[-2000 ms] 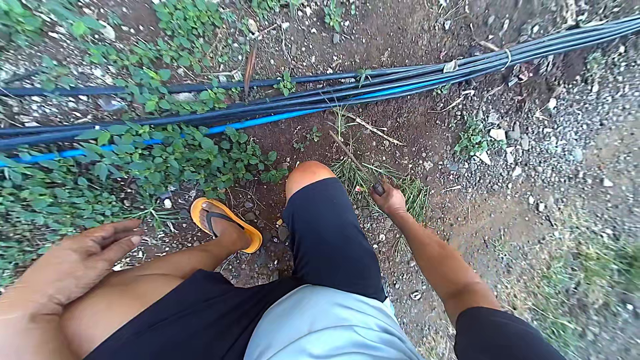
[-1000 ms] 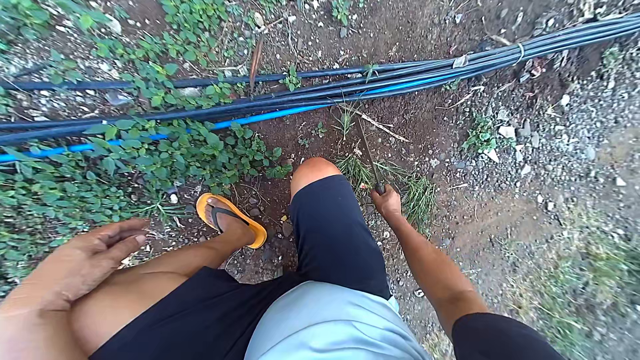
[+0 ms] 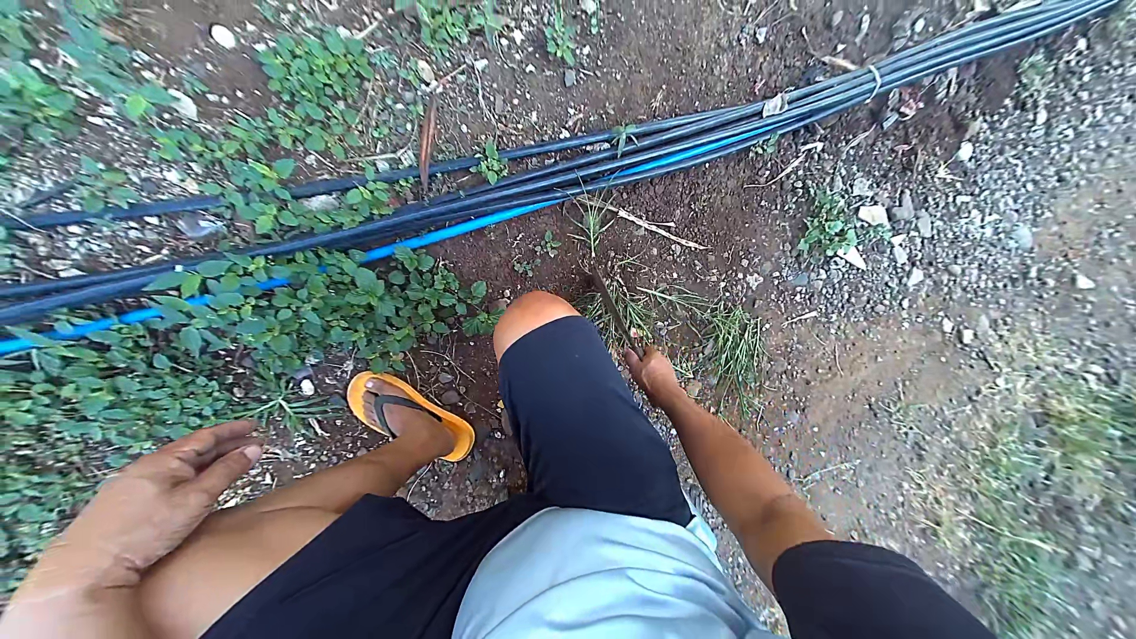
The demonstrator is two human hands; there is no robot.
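My right hand (image 3: 655,373) is closed around the handle end of a long, thin, dark blade-like tool (image 3: 611,304), just right of my raised knee. The tool slants up and left, its far end low over the soil and grass. Cut-looking grass (image 3: 735,351) lies beside that hand on the right, and a small grass tuft (image 3: 593,224) stands beyond the tool's far end. At the lower left, my left hand (image 3: 173,493) rests by my other knee, fingers slightly curled and apart, holding nothing.
A bundle of black cables (image 3: 683,142) with a blue pipe (image 3: 470,229) crosses the ground ahead. Leafy green weeds (image 3: 337,311) grow around it on the left. My foot in an orange flip-flop (image 3: 461,435) stands near them. Gravel (image 3: 994,240) and pale stones lie at the right.
My right hand and the tool have shifted a little at the grass, and the tool's angle has changed. My left hand has stayed by the knee.
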